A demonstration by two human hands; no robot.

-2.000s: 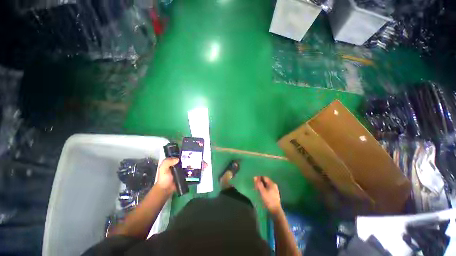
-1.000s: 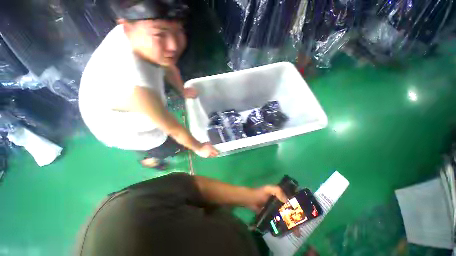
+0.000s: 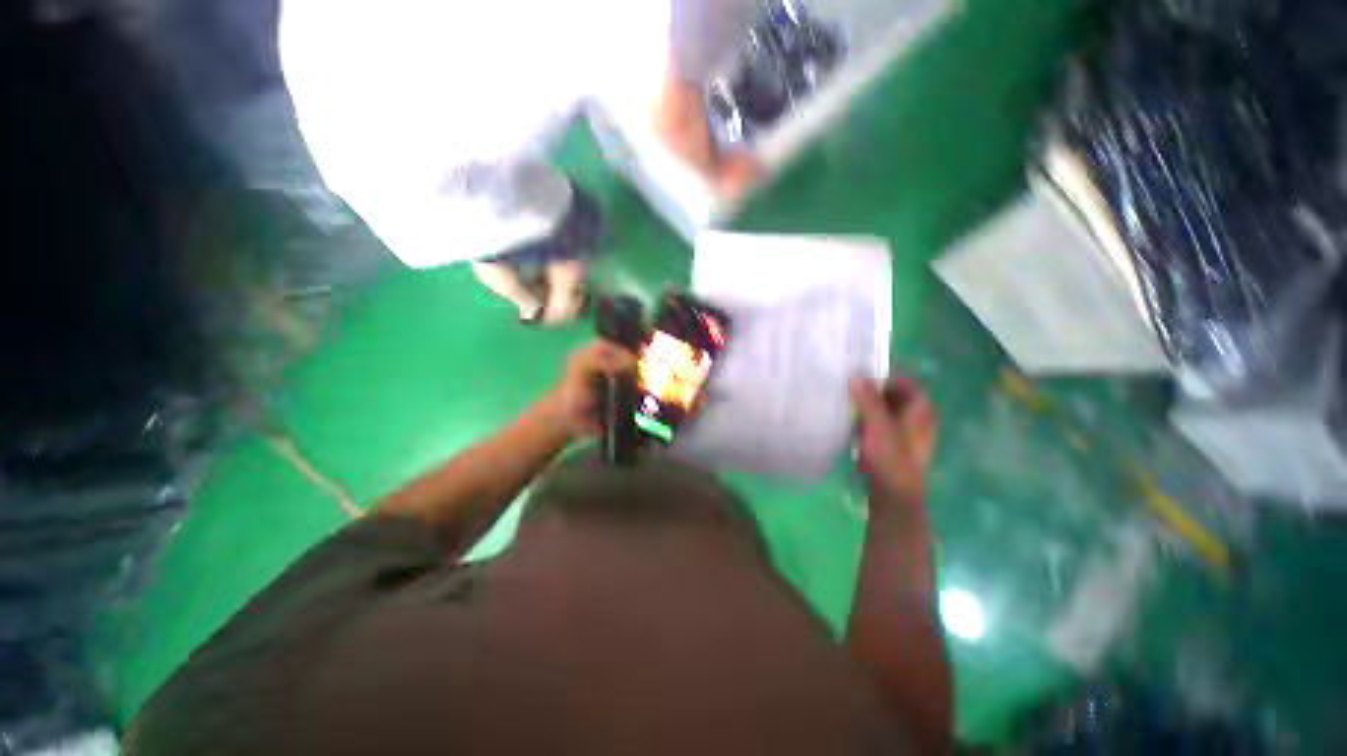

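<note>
My left hand (image 3: 591, 387) holds a black flashlight (image 3: 619, 387) and a smartphone (image 3: 675, 369) with a lit screen side by side. The white printed sheet (image 3: 790, 347) lies opened out behind and to the right of the phone; its text is blurred. My right hand (image 3: 897, 428) grips the sheet's lower right edge, with a small dark thing by the fingers that I cannot make out.
A person in a white top (image 3: 480, 111) is just ahead, a hand on the rim of a white tub (image 3: 665, 177) holding dark packets. Pale boards or bins (image 3: 1042, 281) and plastic-covered garments (image 3: 1226, 192) stand at the right, on a green floor.
The view has turned, so the person and tub sit higher in the picture. My right hand has come into view and holds the sheet, which is now spread wider.
</note>
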